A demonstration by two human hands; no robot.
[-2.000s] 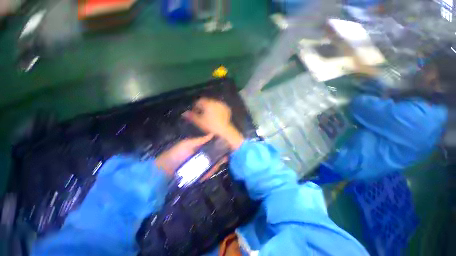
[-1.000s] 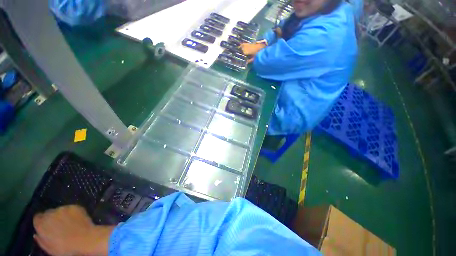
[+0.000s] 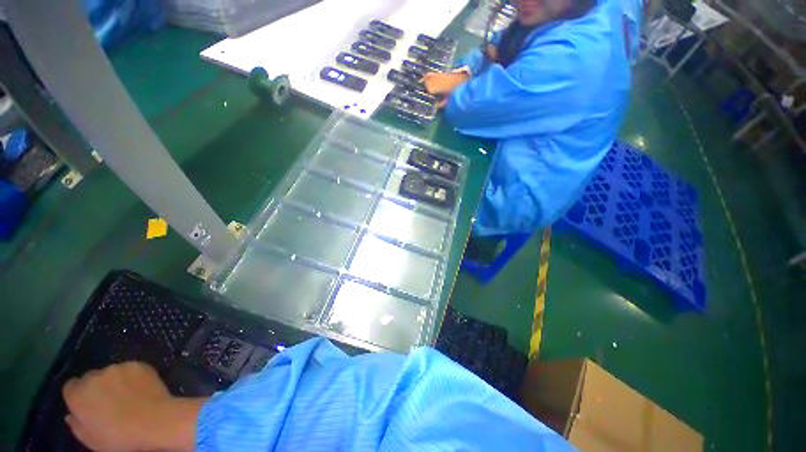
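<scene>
My right hand (image 3: pixel 124 404) is at the lower left, over the black blister tray (image 3: pixel 150 327), with its blue sleeve crossing the bottom of the view. Its fingers are curled and point left and down; the fingertips are hidden, so I cannot tell whether it holds anything. My left hand is out of view. The black tray is cut off by the left and bottom parts of the view and shows textured pockets. The clear blister tray (image 3: pixel 305 238) lies beyond it, with two black units (image 3: pixel 429 189) in its far right pockets.
A grey metal post (image 3: pixel 133 132) stands left of the clear tray. A white board (image 3: pixel 265 55) holds rows of black units, where a co-worker in blue (image 3: pixel 548 115) has a hand. Green roll (image 3: pixel 269 86), yellow piece (image 3: pixel 156 229), blue pallet (image 3: pixel 636 221), and cardboard box (image 3: pixel 619 410) at lower right.
Since two seconds ago, the view has swung right, and my left hand has left the picture. Over the last second, my right hand and the trays have barely changed.
</scene>
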